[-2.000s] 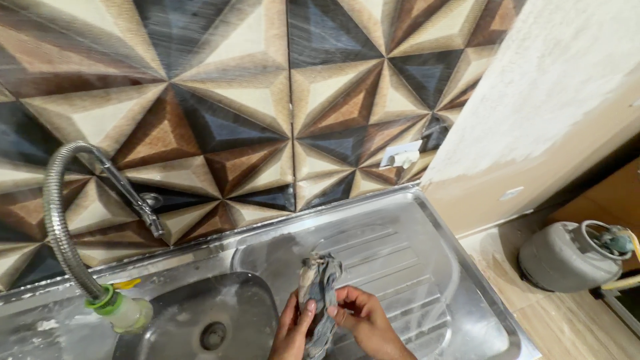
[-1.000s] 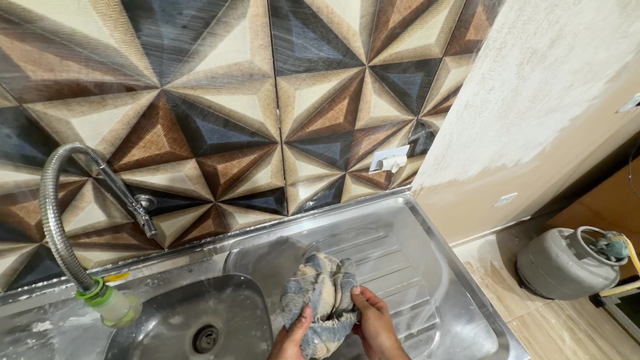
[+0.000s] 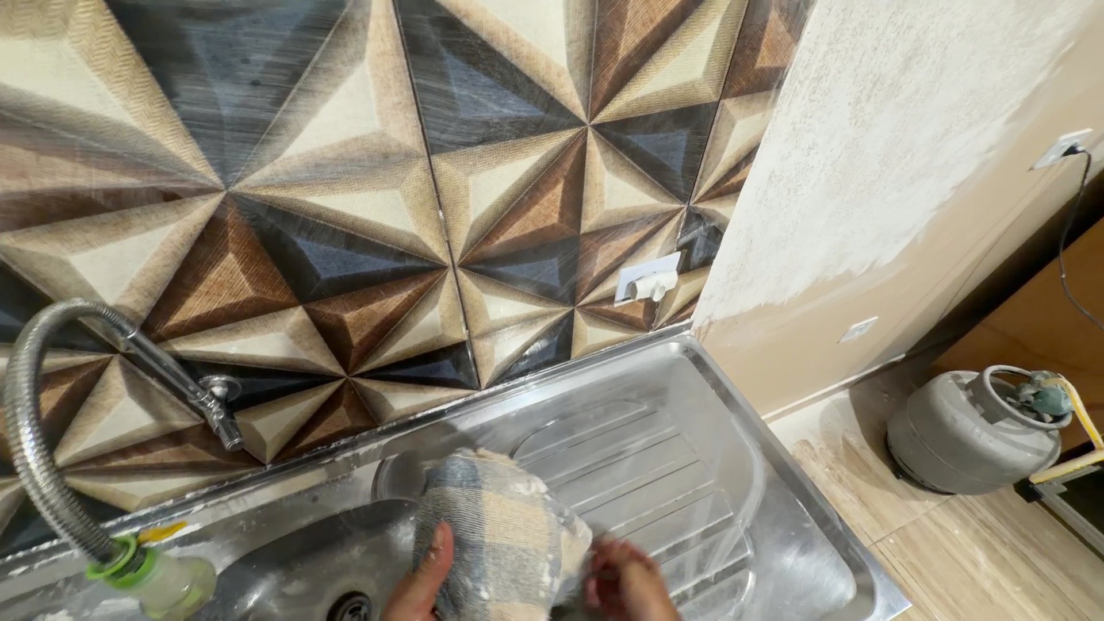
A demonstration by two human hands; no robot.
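Observation:
A damp-looking checked cloth (image 3: 500,535) in blue-grey and cream, bunched into a rounded bundle, is over the steel sink unit, between the basin and the ribbed drainboard (image 3: 638,483). My left hand (image 3: 423,578) grips its left side, the thumb on top. My right hand (image 3: 625,582), blurred, is close to the cloth's right edge with fingers curled; whether it touches the cloth is hard to tell. The basin (image 3: 302,561), with its drain (image 3: 352,606), is left of my left hand.
A flexible metal faucet (image 3: 30,414) with a green-rimmed nozzle (image 3: 159,578) curves over the left side. Behind stands a wall of geometric tiles (image 3: 345,216) with a socket and white plug (image 3: 647,280). A grey gas cylinder (image 3: 975,431) is on the floor at right.
The cloth, narrow and twisted two seconds ago, was opened out and is now a rounded bundle. My right hand has moved from gripping it to its right edge.

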